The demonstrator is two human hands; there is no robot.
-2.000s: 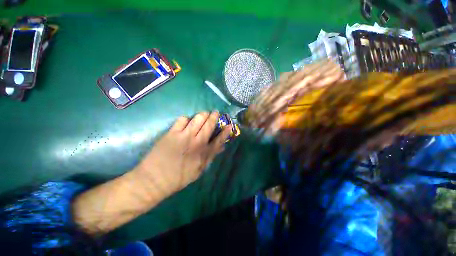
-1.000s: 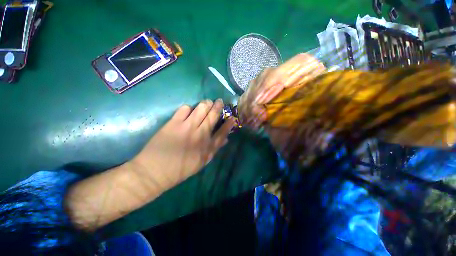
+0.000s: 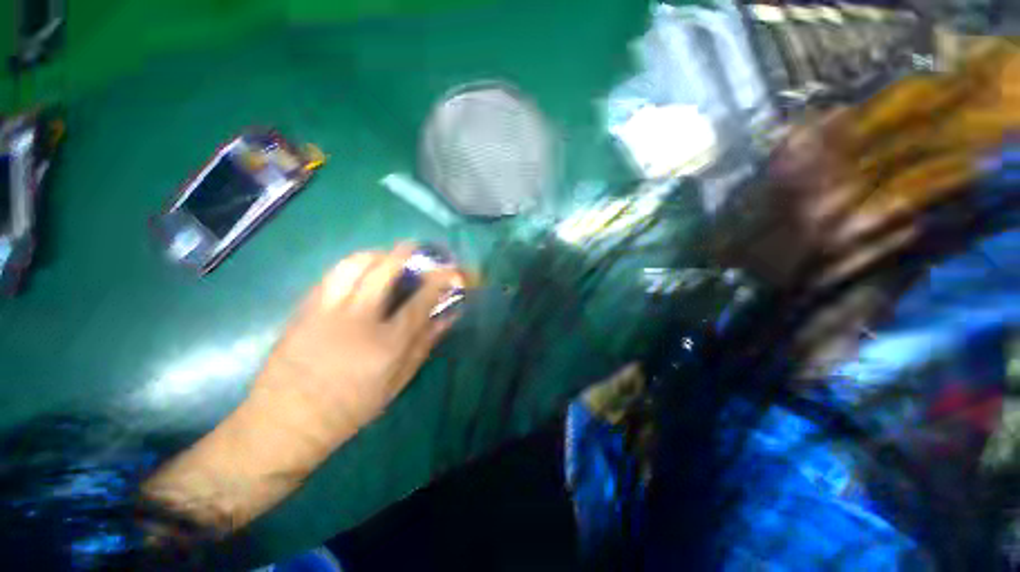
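Observation:
My left hand [image 3: 341, 335] is on the green table with its fingers closed over a small phone unit [image 3: 427, 266], which is mostly hidden under the fingers. My right hand [image 3: 800, 212] is a brown blur at the right, around the near end of the yellow-orange electric screwdriver [image 3: 934, 123]; its single fingers cannot be made out. The screwdriver is apart from the phone unit, and its tip cannot be seen. A round grey screw plate [image 3: 488, 151] lies beyond the left hand. A thin white strip [image 3: 418, 198] lies at the plate's left edge.
Another phone unit [image 3: 235, 201] lies left of the plate, screen up. More units [image 3: 17, 201] are cut off by the left edge. White plastic wrap [image 3: 677, 106] and a parts tray [image 3: 833, 50] stand at the upper right. The table's near edge runs below my left hand.
My right hand and the screwdriver have moved right and up, away from the phone unit. My left hand still holds the unit. The view has shifted and blurred.

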